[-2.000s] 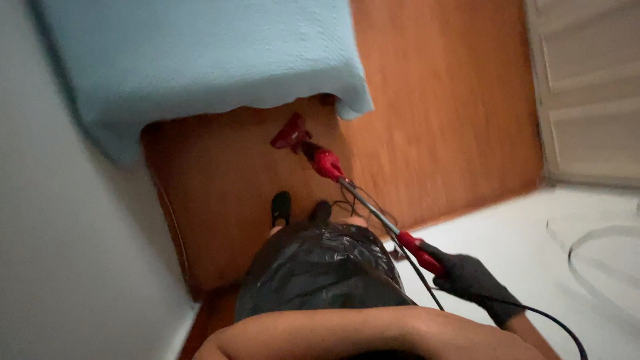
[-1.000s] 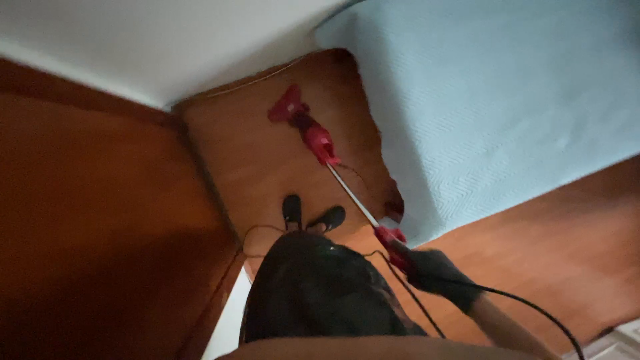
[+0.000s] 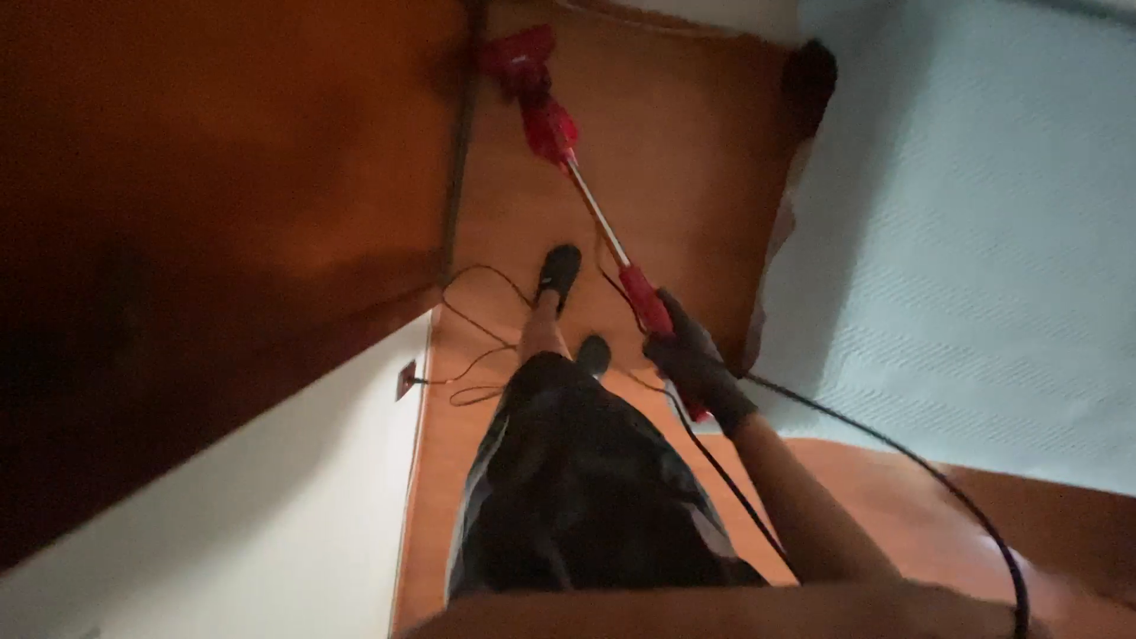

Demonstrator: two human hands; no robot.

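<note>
My right hand (image 3: 697,359), in a dark glove, is closed around the red handle of a corded stick vacuum cleaner (image 3: 599,213). A thin metal tube runs from the handle up to its red body. The red floor head (image 3: 519,58) rests on the wooden floor beside the base of a dark wood cabinet or panel. A black cord (image 3: 896,444) loops from near my hand past my forearm. My left hand is outside the picture; only a bare forearm shows along the bottom edge.
On the right stands a bed with a light blue cover (image 3: 967,266). A large wood surface (image 3: 222,177) fills the left. Thin cord (image 3: 484,271) lies looped by my feet and reaches a wall outlet (image 3: 406,380) at the lower left.
The view has turned a lot. The vacuum's floor head, earlier between the bed and the pale wall, is now against the base of the wood surface. My right hand has kept its hold.
</note>
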